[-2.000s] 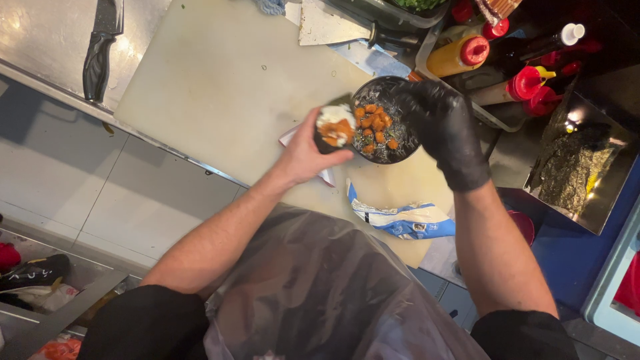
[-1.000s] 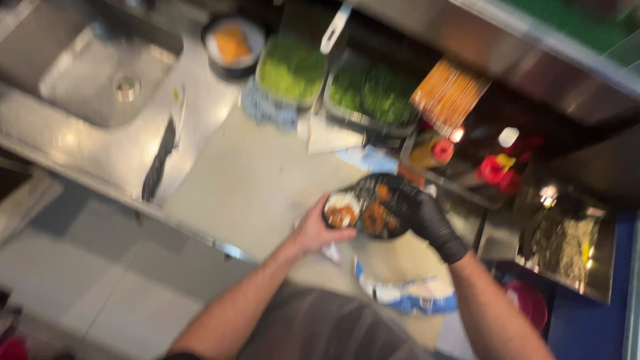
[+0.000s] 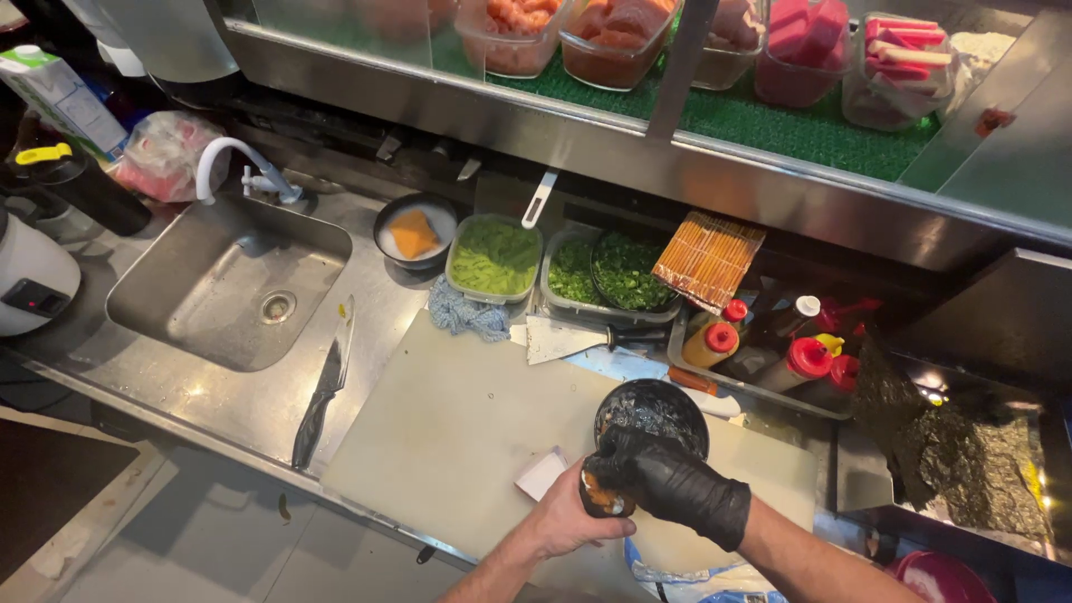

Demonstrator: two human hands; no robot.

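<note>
My bare left hand (image 3: pixel 565 519) grips a small dark cup (image 3: pixel 605 494) holding white and orange food, tilted toward the camera. My right hand (image 3: pixel 645 465), in a black glove, is over the cup's mouth; its fingertips are hidden, so whether they pinch food cannot be seen. Just beyond, on the white cutting board (image 3: pixel 452 419), stands a round black bowl (image 3: pixel 657 410) with dark smears inside. A small white and pink paper piece (image 3: pixel 543 473) lies left of the cup. Partly under my right forearm is a blue and white plastic bag (image 3: pixel 712 582).
A black-handled knife (image 3: pixel 322 410) lies left of the board, near the sink (image 3: pixel 230 285). Along the back stand tubs of green food (image 3: pixel 494 260), a scraper (image 3: pixel 565 339), a bamboo mat (image 3: pixel 710 260) and a tray of sauce bottles (image 3: pixel 720 339). Nori sheets (image 3: pixel 971 461) are at right.
My gloved right hand has moved left from the black bowl to the cup. Orange pieces seen in the bowl earlier no longer show there. The view has tilted up.
</note>
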